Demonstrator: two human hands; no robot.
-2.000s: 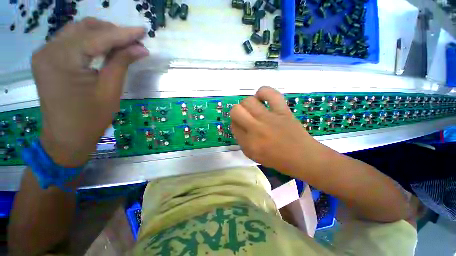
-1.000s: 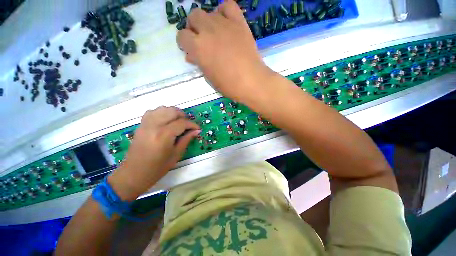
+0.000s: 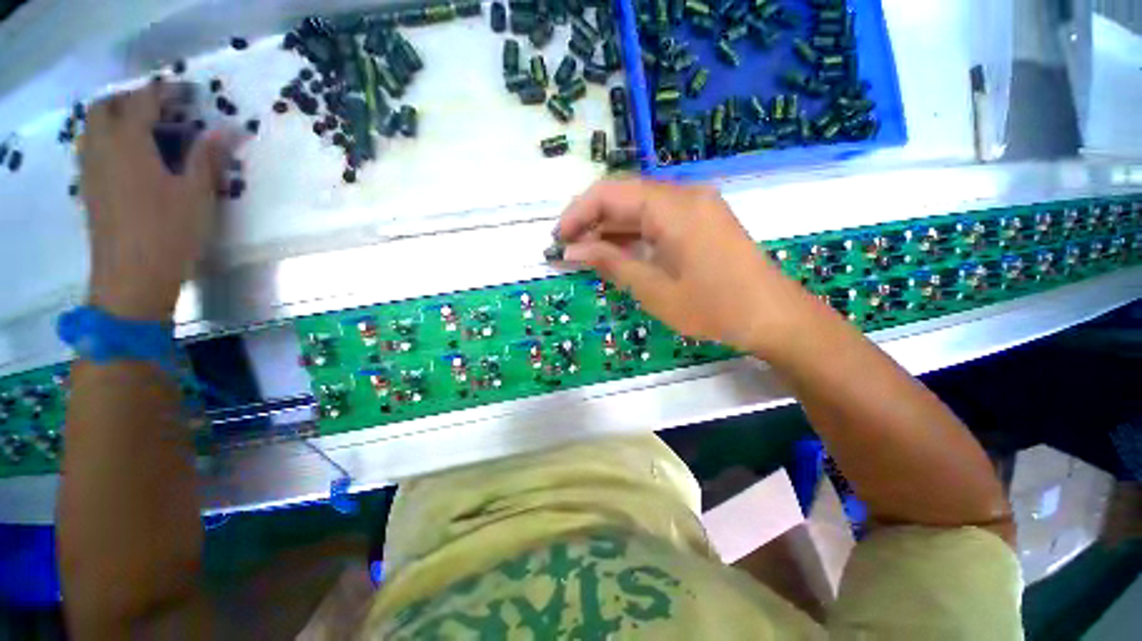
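The long green circuit board [image 3: 501,338] lies between metal rails in front of me, with two rows of small red, blue, white and black parts. My right hand [image 3: 670,257] is above its upper edge, thumb and index finger closed on a small dark capacitor [image 3: 555,252]. My left hand [image 3: 157,188] is over the small black capacitors [image 3: 232,115] at the left of the bench, slightly blurred, thumb and fingers apart. I cannot tell whether it holds a part. A blue strap [image 3: 119,336] is on my left wrist.
The blue component bin [image 3: 776,157] holds many large capacitors. Loose large capacitors [image 3: 539,70] lie left of it on the white bench. The lower metal rail [image 3: 564,423] runs near my body. A dark gap [image 3: 232,376] separates boards at left. Cardboard [image 3: 751,516] shows below.
My left hand has moved from the board up to the small black capacitors. My right hand has come from the large capacitors back towards the board with a capacitor. The camera view has turned.
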